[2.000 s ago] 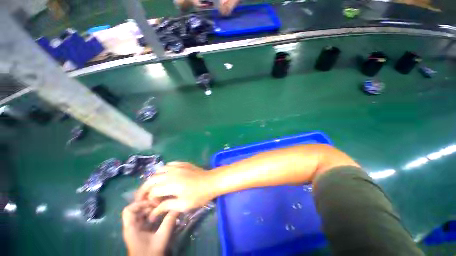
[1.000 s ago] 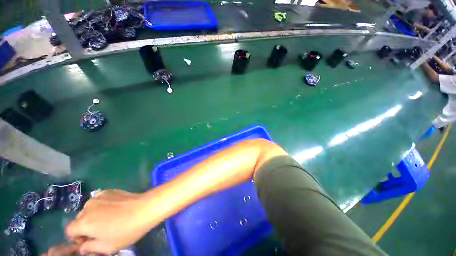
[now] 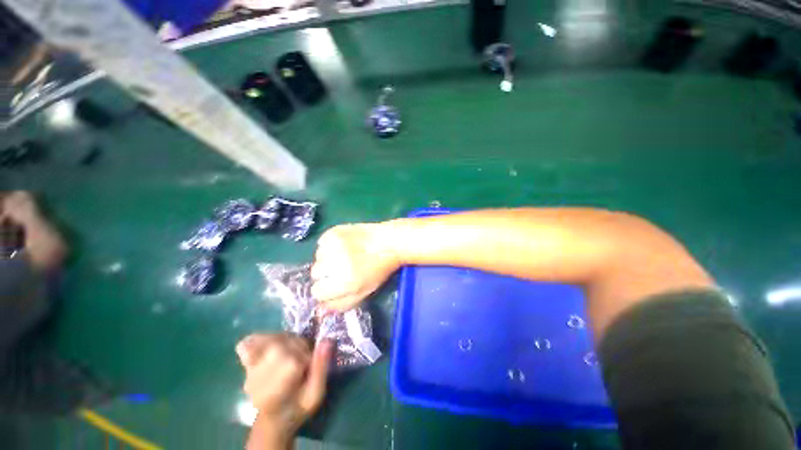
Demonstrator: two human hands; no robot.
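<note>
A clear plastic bag with grey-silver contents [image 3: 351, 338] lies crinkled on the green bench. My right hand [image 3: 351, 264] is closed at its upper right side, gripping the bag. My left hand [image 3: 285, 373] is at its lower left with fingers curled and the thumb raised against the bag; blur hides whether it grips. My right forearm crosses over the blue parts tray [image 3: 474, 409]. Several thin silver rings, apparently wave washers [image 3: 465, 344], lie spaced apart in the tray. A curved row of dark motor units [image 3: 235, 215] lies beyond the bag, to the left.
A pale post [image 3: 211, 114] slants down at the upper left. Black motor housings [image 3: 301, 77] and a single motor unit with a lead [image 3: 384, 120] are on the far side. Another person's hand [image 3: 31, 233] is at the left edge. A yellow floor line [image 3: 114, 431] shows at lower left.
The view has turned left, bringing the motor row, more of the bag and a neighbour's hand into sight. My hands, overlapping earlier, now show farther apart at the bag.
</note>
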